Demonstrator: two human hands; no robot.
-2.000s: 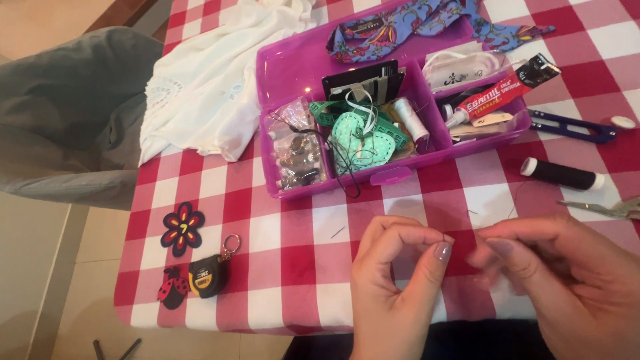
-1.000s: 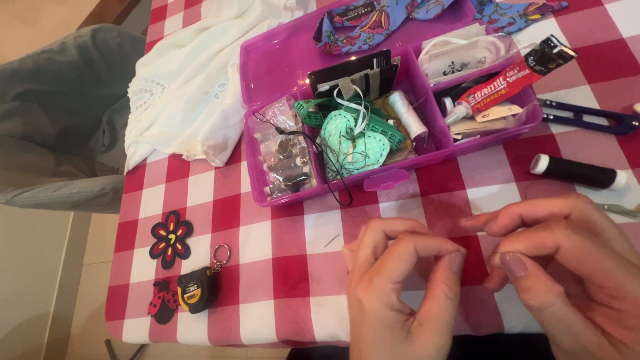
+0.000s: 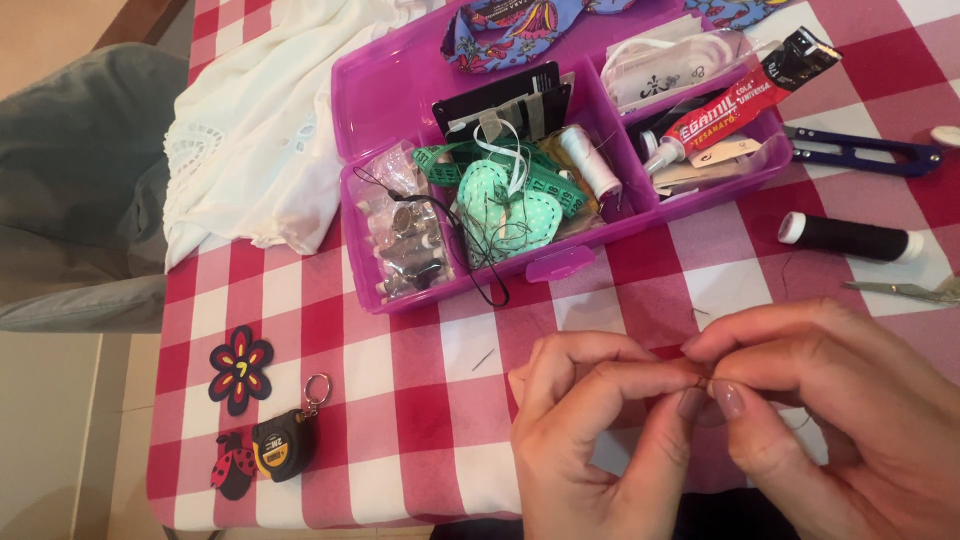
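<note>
My left hand [image 3: 611, 427] and my right hand [image 3: 817, 405] meet at the fingertips over the near part of the table. Both pinch a thin dark thread [image 3: 703, 382] between thumb and forefinger; its exact shape is hidden by the fingers. A needle [image 3: 483, 360] lies on the cloth left of my left hand. Beyond my right hand lie a spool of black thread [image 3: 851, 237] and partly visible metal scissors [image 3: 900, 289]. The purple plastic sewing box [image 3: 352, 255] stands open beyond my hands, holding a mint heart-shaped pincushion [image 3: 510, 214], a green tape measure [image 3: 551, 180] and a white thread spool [image 3: 589, 161].
A glue tube [image 3: 731, 109] leans in the box. Blue thread snips [image 3: 862, 150] lie right of it. White fabric [image 3: 255, 135] covers the far left. A flower patch [image 3: 241, 369], ladybird patch [image 3: 233, 466] and small keyring tape measure [image 3: 285, 444] lie at left on the checked tablecloth [image 3: 360, 480].
My hands have come together; their fingertips, apart two seconds ago, now meet around the thread. The things on the table lie as before.
</note>
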